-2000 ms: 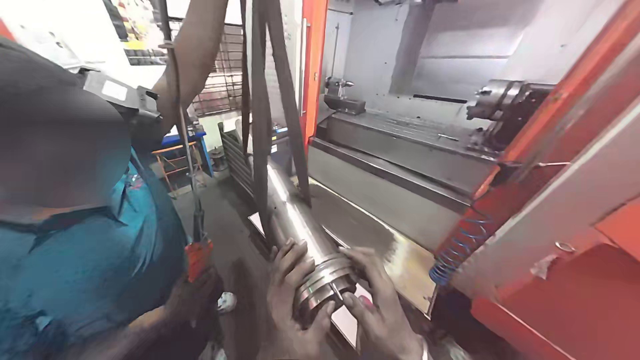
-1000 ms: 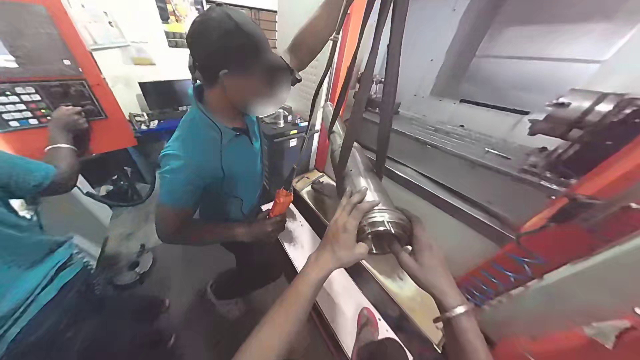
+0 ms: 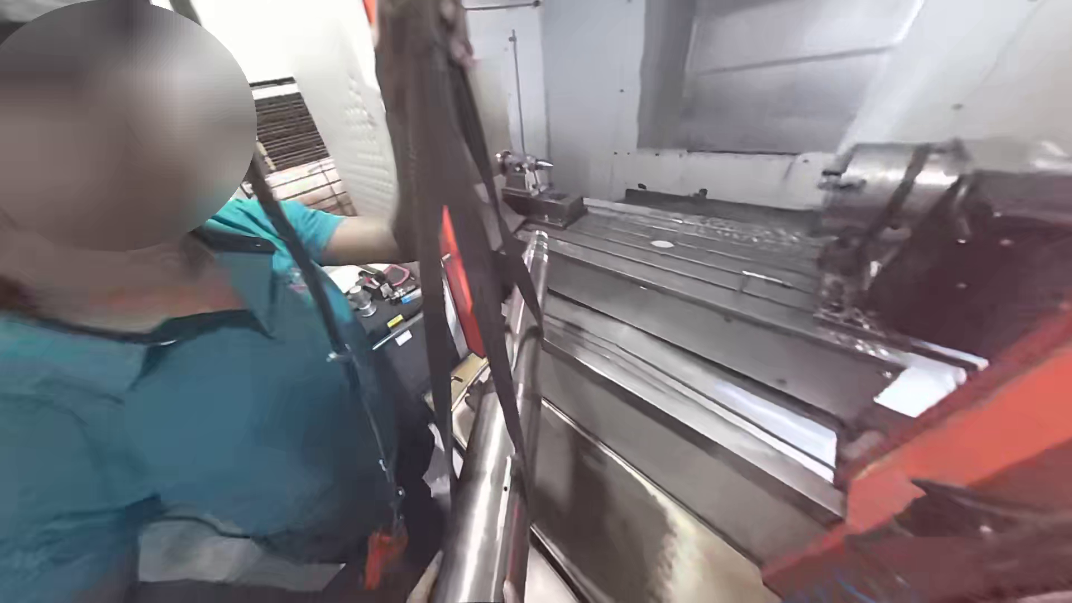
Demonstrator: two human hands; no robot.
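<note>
A long polished metal shaft (image 3: 481, 502), hung in dark lifting slings (image 3: 473, 276), runs from the bottom edge up toward the open machine. Only a small part of a hand, seemingly my left hand (image 3: 425, 582), shows against the shaft's left side at the bottom edge. At the shaft's right side a sliver of fingers, perhaps my right hand (image 3: 511, 591), is barely visible. The rest of both hands and the shaft's near end are out of frame.
A co-worker in a teal shirt (image 3: 234, 402) stands close on the left, beside an orange hoist pendant (image 3: 385, 553). The machine bed (image 3: 670, 301) lies ahead, with a tailstock (image 3: 536, 188) at its far end and a chuck (image 3: 896, 184) at right.
The view has swung and moved closer to the machine. Both my hands, plainly seen on the shaft's near end before, are now almost wholly below the frame.
</note>
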